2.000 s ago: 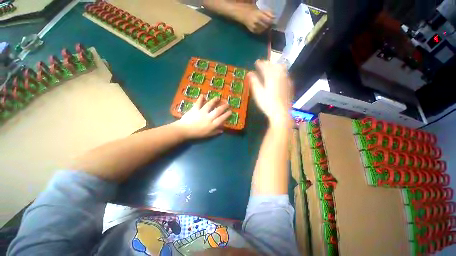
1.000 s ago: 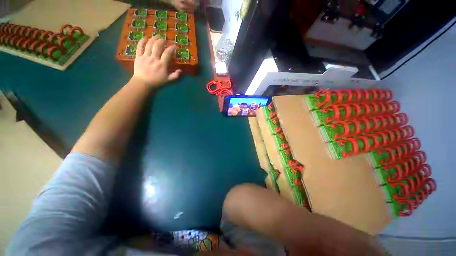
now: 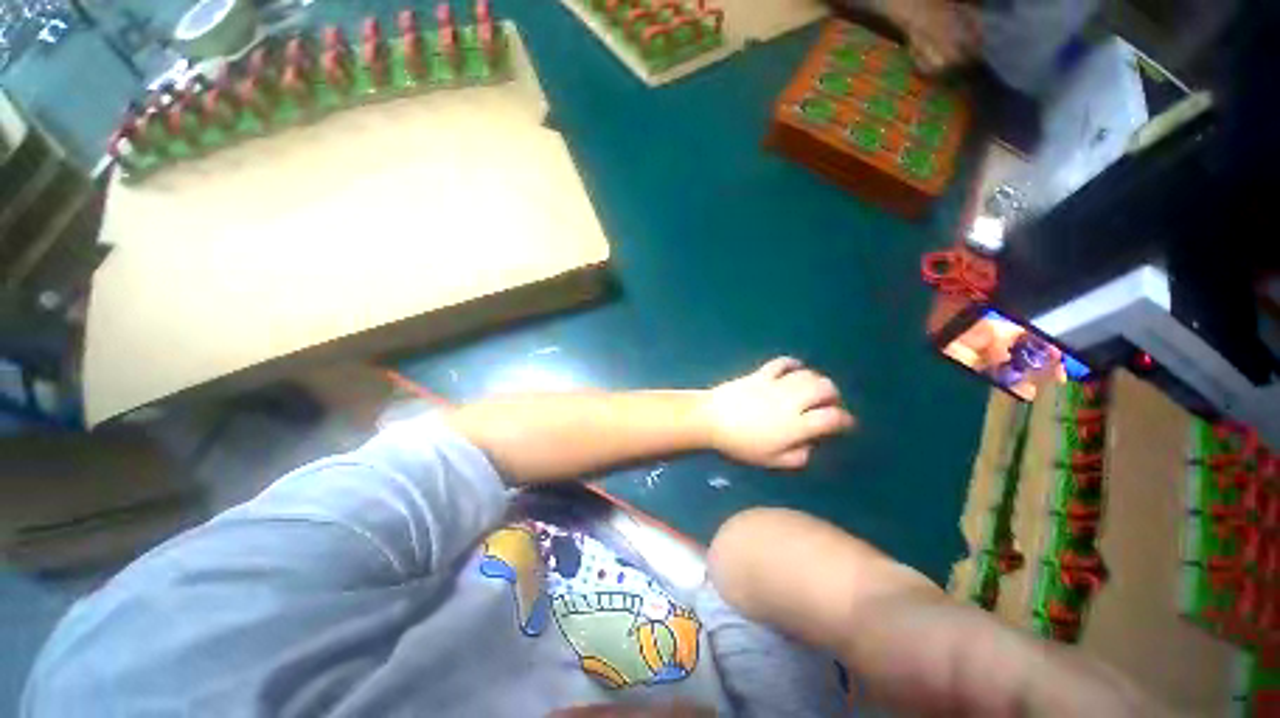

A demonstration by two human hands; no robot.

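Note:
The orange-brown fixture (image 3: 845, 157) stands at the upper right of the table, its pockets filled with green circuit boards (image 3: 866, 136). It looks thick, like a stack. My left hand (image 3: 781, 414) is over the green tabletop, well short of the fixture, with loosely bent fingers and nothing visible in it. My right forearm runs off toward the lower right and is blurred. My right hand is out of the picture.
Cardboard sheets (image 3: 351, 239) at left carry a board row with red loops (image 3: 316, 77). More rows on cardboard (image 3: 1144, 533) stand at right, by a smartphone (image 3: 1014, 354) and red-handled scissors (image 3: 960, 272). Another person's hand (image 3: 938, 35) is behind the fixture.
The view has swung left. My left hand has left the fixture and come back toward me. My right hand, earlier beside the fixture, has gone out of the picture.

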